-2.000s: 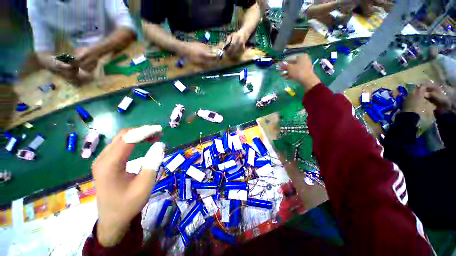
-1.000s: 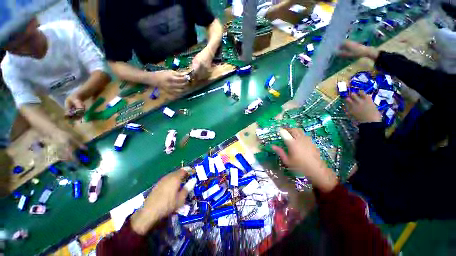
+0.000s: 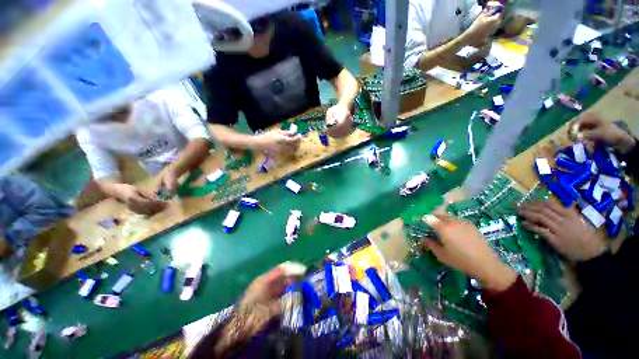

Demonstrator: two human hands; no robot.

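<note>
A heap of blue battery cells with white labels and thin leads lies on printed card at the bottom centre. My left hand, blurred, is at the left edge of this heap, with a white cover on a fingertip. Whether it grips a cell is unclear. My right hand is over the pile of green circuit panels at the right, its white-covered fingertip near the pile's left side. The undersides of its fingers are hidden, so I cannot tell if it holds a board.
The green belt crosses diagonally with pale toy car bodies and loose blue cells. Workers sit beyond it. A grey post stands at the right. Another person's hand is beside the panels, near a second cell heap.
My right hand has come back from over the belt to the green panels. My left hand has lowered to the cell heap. The view has tilted up, and a neighbour's hand now touches the panel area.
</note>
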